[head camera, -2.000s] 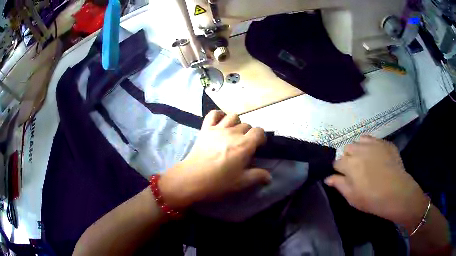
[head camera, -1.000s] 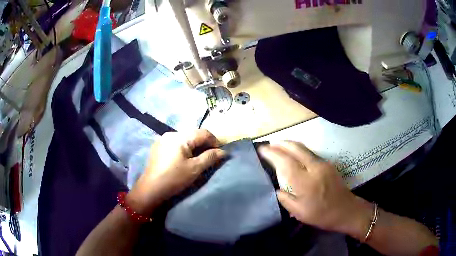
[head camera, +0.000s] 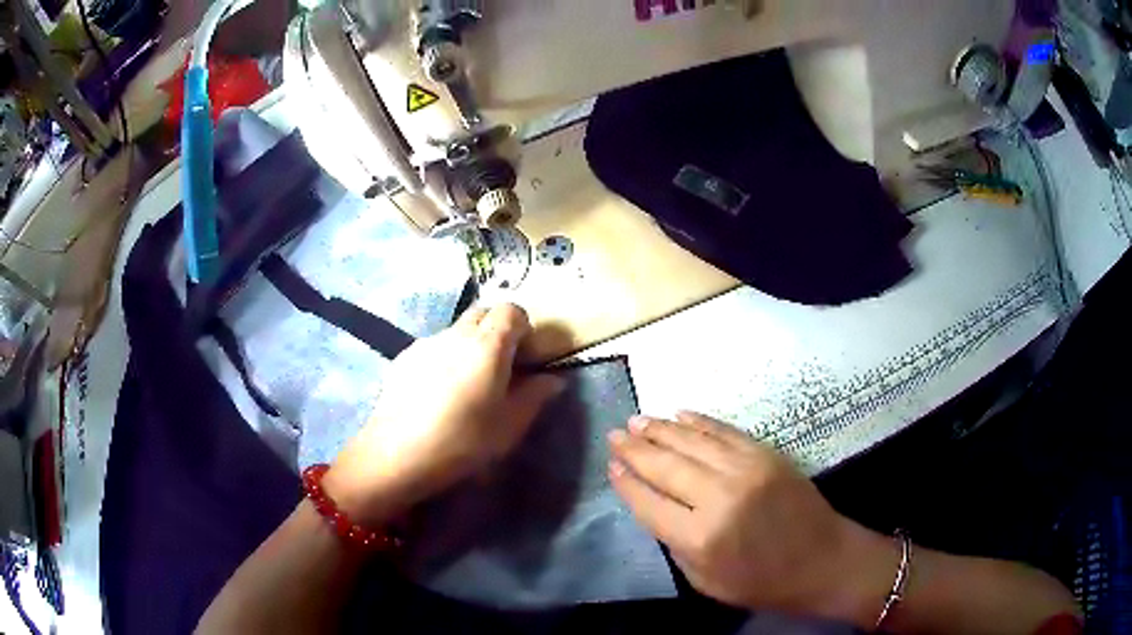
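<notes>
A large dark purple garment panel (head camera: 186, 459) with a pale grey-blue face (head camera: 360, 267) lies left of and under the needle area. A thin dark strip (head camera: 335, 310) crosses the pale face. My left hand (head camera: 459, 385) holds the cloth's edge just below the needle plate (head camera: 507, 258), its fingertips pinched on it. My right hand (head camera: 708, 502) lies nearly flat, fingers extended, on the right edge of a squarish grey-purple piece (head camera: 596, 521). The presser foot area (head camera: 474, 248) sits above my left fingertips. What lies under my left palm is hidden.
The cream-white sewing machine (head camera: 770, 75) spans the top. A dark curved panel with a small label (head camera: 757, 211) lies on its bed. A blue long handle (head camera: 199, 186) hangs at the left. Small tools (head camera: 981, 186) lie at the right. A blue lattice basket (head camera: 1092, 571) shows at the lower right.
The dark strip between my hands has been turned over, and the grey-purple piece now lies flat. My right hand has moved left and down and flattened. The camera view has shifted.
</notes>
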